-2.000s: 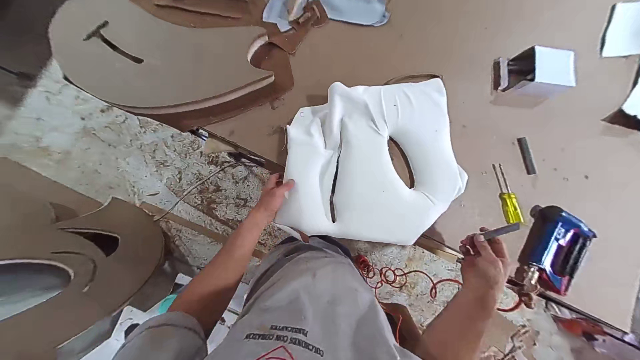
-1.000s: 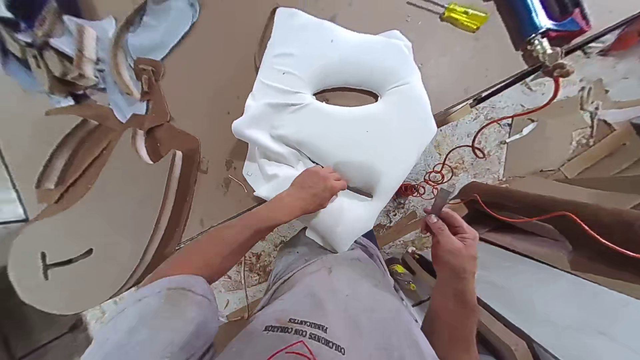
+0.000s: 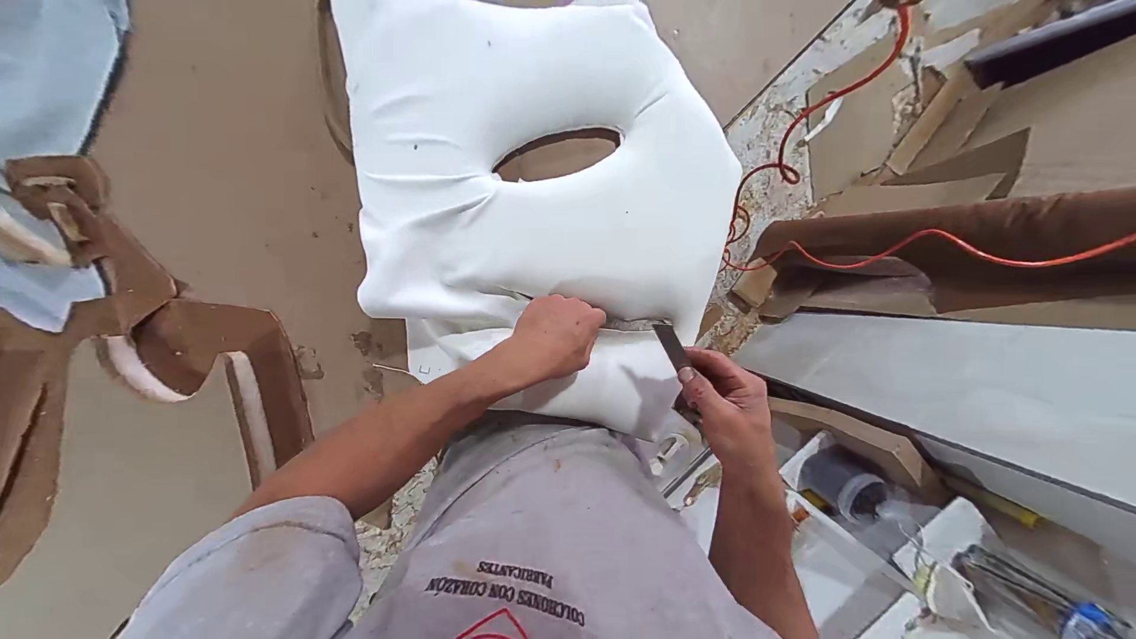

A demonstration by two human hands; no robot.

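A white fabric-covered padded panel (image 3: 568, 231) lies in front of my body, its near part against my shirt. An oval opening (image 3: 559, 155) goes through its far half, and a narrow slit (image 3: 635, 325) crosses the near half. My left hand (image 3: 559, 335) grips the cover at the slit, fingertips hidden in the fold. In my right hand (image 3: 726, 399) is a flat grey metal strip (image 3: 673, 346), its far end at the right end of the slit.
Brown-edged cut pieces (image 3: 151, 399) and pale blue fabric (image 3: 53, 80) lie at left. A coiled red air hose (image 3: 932, 235) runs across the right over brown sheet material. Lower right, an open box (image 3: 843, 541) holds bottles and tools. Debris covers the floor at upper right.
The panel has turned relative to my view. My right hand has brought the metal strip from beside the panel to the slit. My left hand has moved from the panel's edge to the slit.
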